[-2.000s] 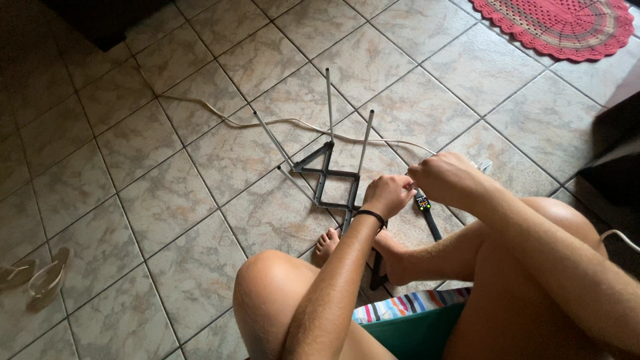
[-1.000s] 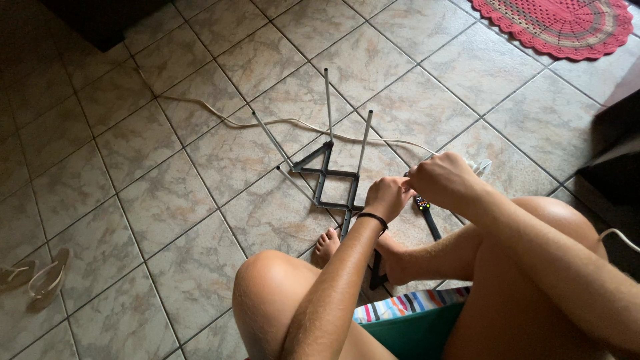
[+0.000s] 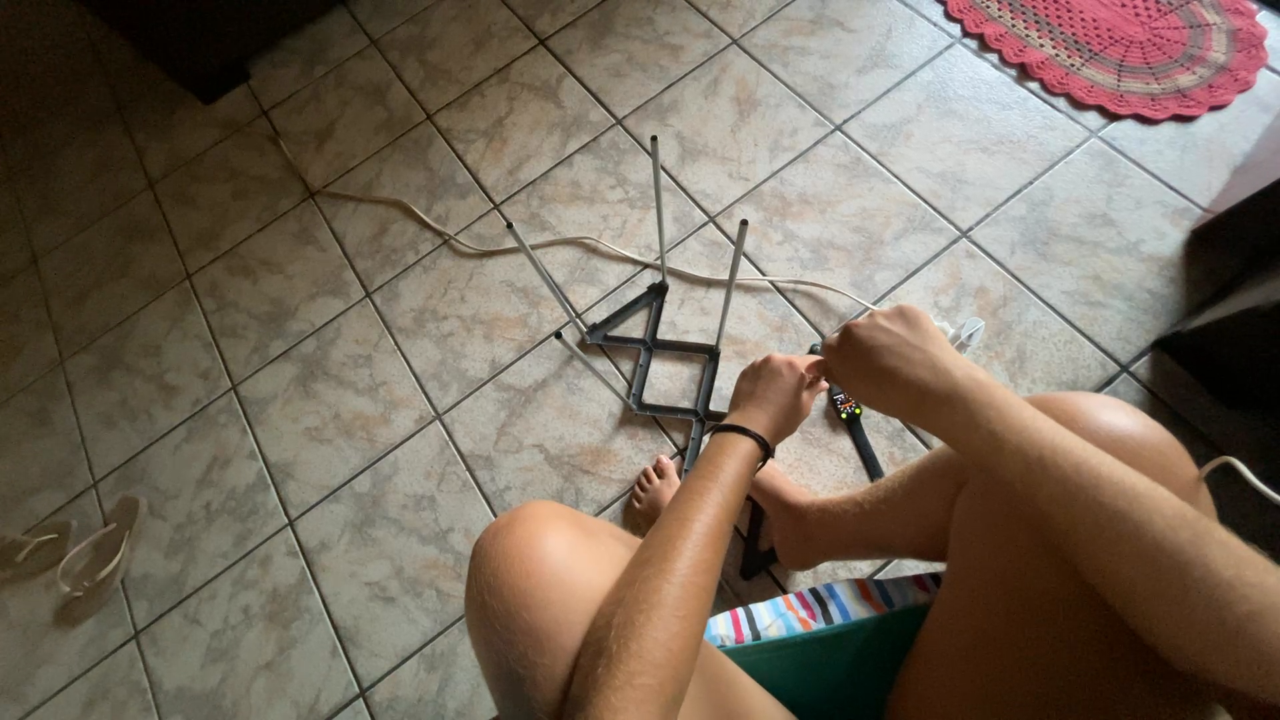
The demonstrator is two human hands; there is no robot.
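Note:
My left hand, with a dark band at its wrist, meets my right hand above the floor. The fingers of both are bent together over something small that they hide. Below them a folding lattice frame of dark bars lies on the tiles, with several thin metal rods standing out from it. Beneath my right hand a smartwatch with a black strap lies on the floor. A clear and white plastic item shows just past my right hand, partly covered by it.
A pale cable runs over the tiled floor behind the frame. My bare feet are beside the frame's near end. Flip-flops lie at the left, a red crocheted rug at the upper right. Dark furniture stands at the right edge.

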